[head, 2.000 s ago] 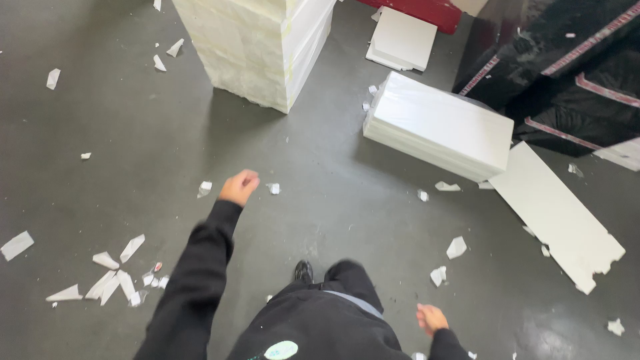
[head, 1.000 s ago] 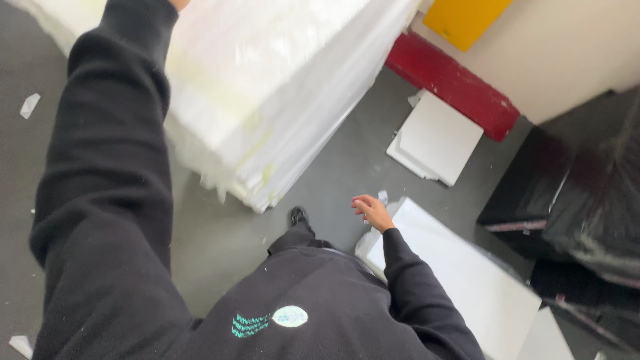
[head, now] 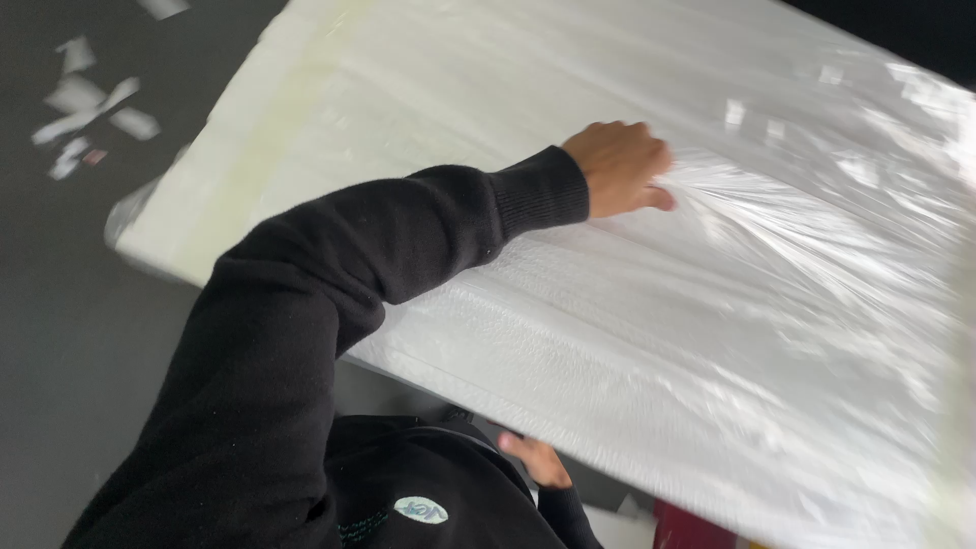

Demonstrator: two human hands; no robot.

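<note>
A large white block wrapped in clear plastic film (head: 473,335) fills most of the view, tilted across it. My left hand (head: 621,168) lies over its broad face and grips a bunched fold of the film, which is pulled into creases running to the right. Below the block's lower edge is my right hand (head: 537,460), its thumb apart and its other fingers partly hidden by the edge; whether it touches the block I cannot tell. Pale yellowish tape strips run across the film near both ends.
White scraps (head: 84,99) lie on the dark grey floor (head: 61,305) at the upper left. A dark red object (head: 690,526) shows at the bottom beside a white piece (head: 621,528). Something black (head: 907,30) stands at the upper right corner.
The view has turned and come much closer to the wrapped block. My left hand, mostly out of view one second ago, now grips the film. My right hand is now at the block's lower edge.
</note>
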